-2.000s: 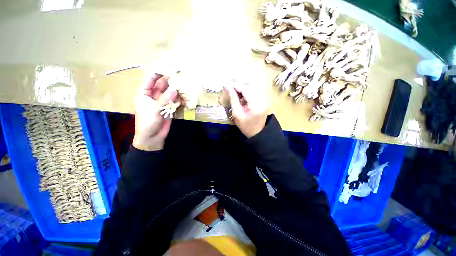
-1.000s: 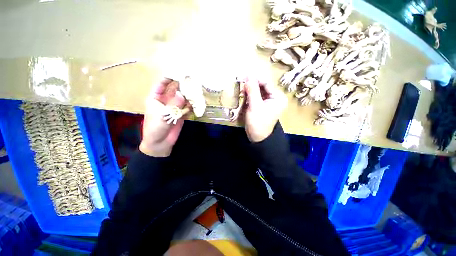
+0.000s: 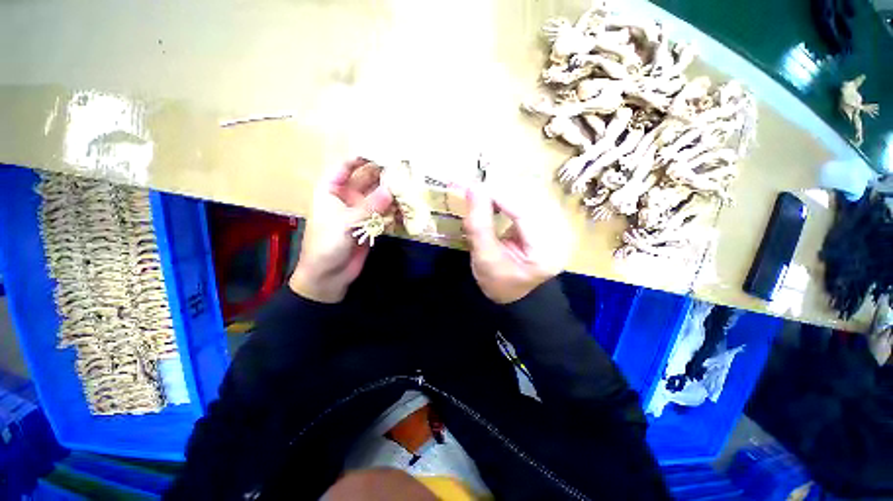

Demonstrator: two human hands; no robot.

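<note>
My left hand (image 3: 338,230) holds a tan moulded limb piece (image 3: 414,201) between thumb and fingers, with a small spread toy hand sticking out below the fingers. My right hand (image 3: 507,240) is just to the right, thumb and forefinger close together near a small dark thin thing; glare hides whether it grips anything. A loose heap of tan toy arms (image 3: 646,137) lies on the bench to the right of my hands.
The tan bench (image 3: 215,59) has a thin stick (image 3: 257,120) on it. A black phone (image 3: 775,247) and black parts (image 3: 860,252) lie right. A blue tote with tan rows (image 3: 186,294) is at left, another (image 3: 627,333) at right. A tan piece (image 3: 856,103) lies on the green belt.
The tan piece in my left hand has turned and moved slightly right. A second tan piece seen by my right fingertips a second ago no longer shows there. A dark piece shows on the belt.
</note>
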